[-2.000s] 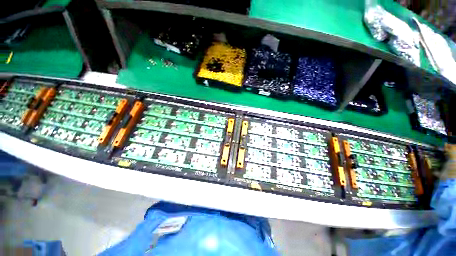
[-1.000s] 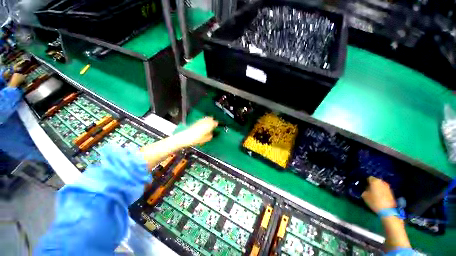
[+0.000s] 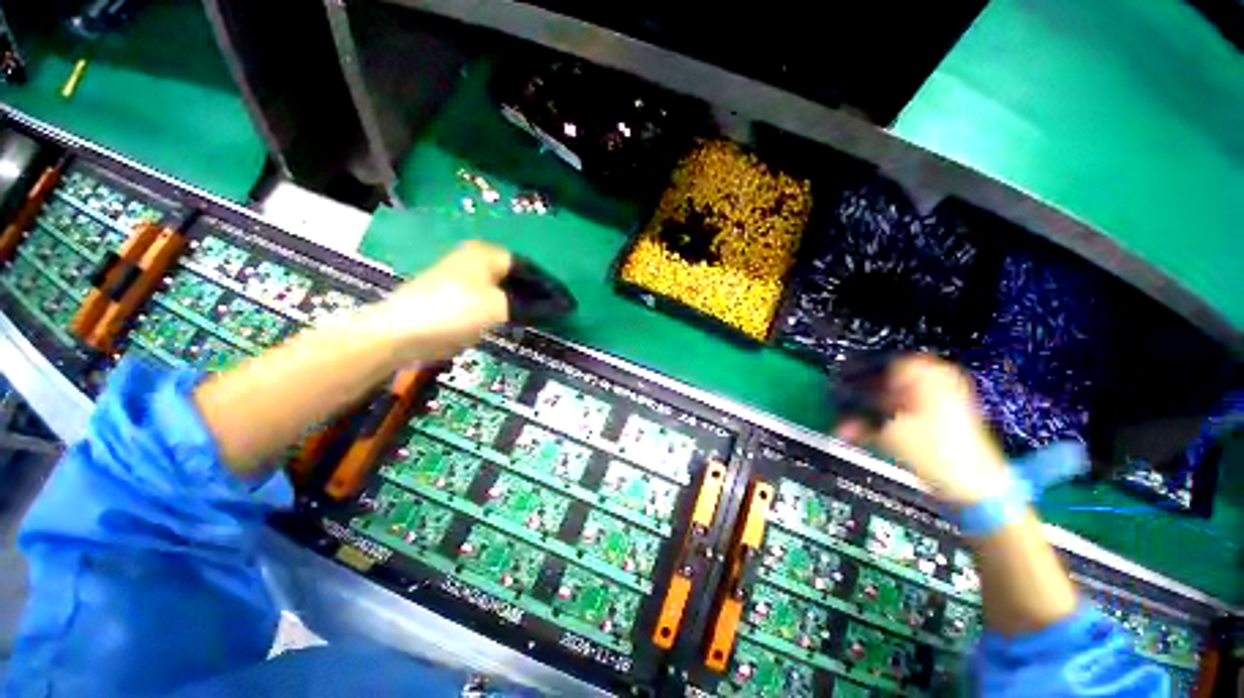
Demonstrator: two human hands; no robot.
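Note:
My left hand (image 3: 471, 293) is over the green mat's front edge, above the back edge of a black carrier fixture. Its fingertips look black, like finger cots; I cannot tell if it holds a part. My right hand (image 3: 928, 423), blurred, is in front of the bin of black-silver components (image 3: 887, 266), with dark fingertips and a light-blue wrist strap (image 3: 993, 510). Whether it holds a part cannot be told. Green circuit boards (image 3: 546, 457) lie in rows in the fixture (image 3: 478, 601) below and between my hands. The bin of blue components (image 3: 1037, 341) is behind my right hand.
Yellow components (image 3: 744, 225) fill a bin between my hands. Small metallic parts (image 3: 502, 196) lie loose on the green mat, beside a dark bin (image 3: 600, 120). Orange clamp bars (image 3: 693, 552) stand up at the fixture ends. A shelf edge (image 3: 819, 102) runs above the bins.
The view has turned and moved closer to the bins. My right hand has left the blue component bin and come forward and left. My left hand has moved from near the loose parts towards the fixture.

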